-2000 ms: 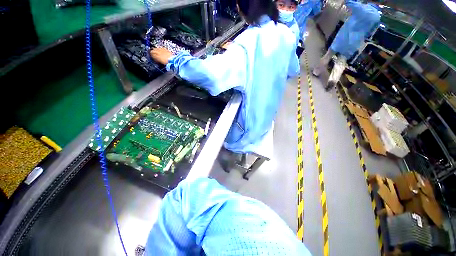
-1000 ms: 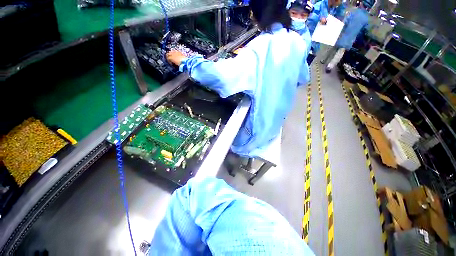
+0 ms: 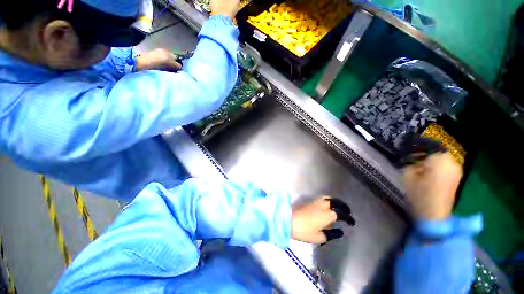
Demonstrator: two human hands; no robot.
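My left hand (image 3: 315, 220), with black finger cots, is over the bare metal bed of the conveyor (image 3: 276, 155). Its fingers are apart and nothing shows between them. My right hand (image 3: 432, 186) is blurred at the near edge of the bin of tiny yellow components (image 3: 445, 142). Its black-capped fingertips overlap the bin, and I cannot tell whether they hold anything. Grey block components (image 3: 393, 106) lie heaped in the black bin beside it, with a crumpled clear plastic bag (image 3: 439, 86) at its far side.
Another worker in a blue coat (image 3: 132, 109) leans over a green circuit board (image 3: 230, 106) at the left. A bin of larger yellow components (image 3: 296, 26) stands beyond the rail. A narrow green board (image 3: 485, 278) shows at the bottom right. A metal post (image 3: 345, 51) stands between the bins.
The view has swung to another stretch of the line. Both my hands now show; before, only a blue sleeve did. The nearby board in its black frame has left the view.
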